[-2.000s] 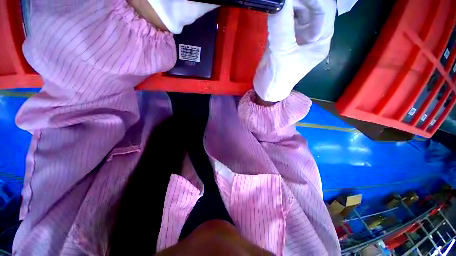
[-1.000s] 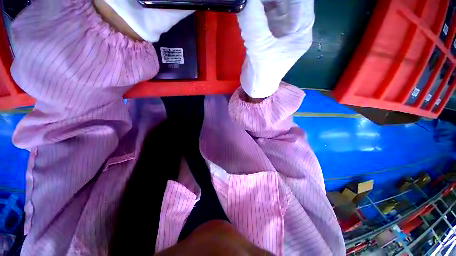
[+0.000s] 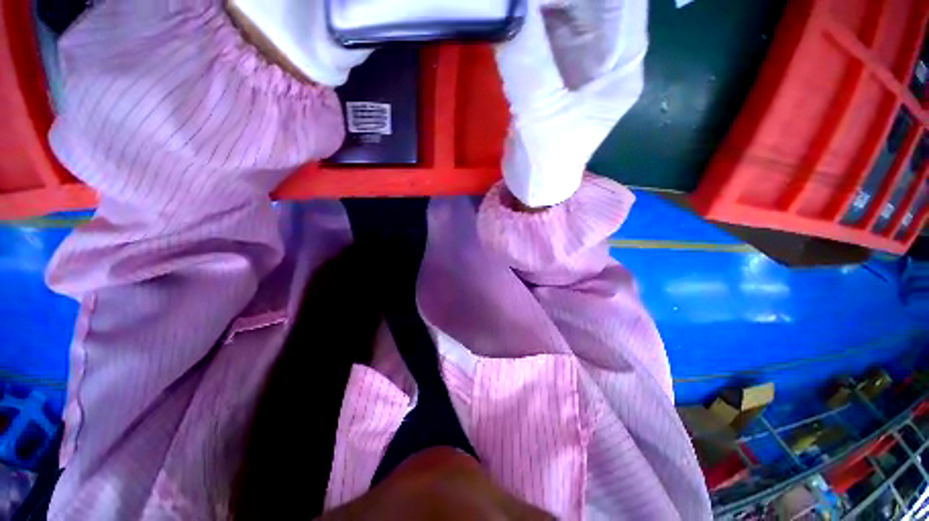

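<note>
A smartphone with a glossy dark edge is held above the near red tray, cut off by the top edge. My left hand, in a white glove, is at its left end, partly cut off. My right hand, also white-gloved, holds its right end. The fingers of both hands are largely hidden or out of the picture. Below the phone, a dark phone with a white barcode label lies in a tray pocket.
A second red tray with several dark phones stands on the right, beside the dark green bench mat. Cardboard boxes and racks are at the lower right. A blue stool-like object is at the lower left.
The held phone has tipped, so more of its face shows instead of only a thin edge. Both hands remain at its ends. The view has shifted slightly.
</note>
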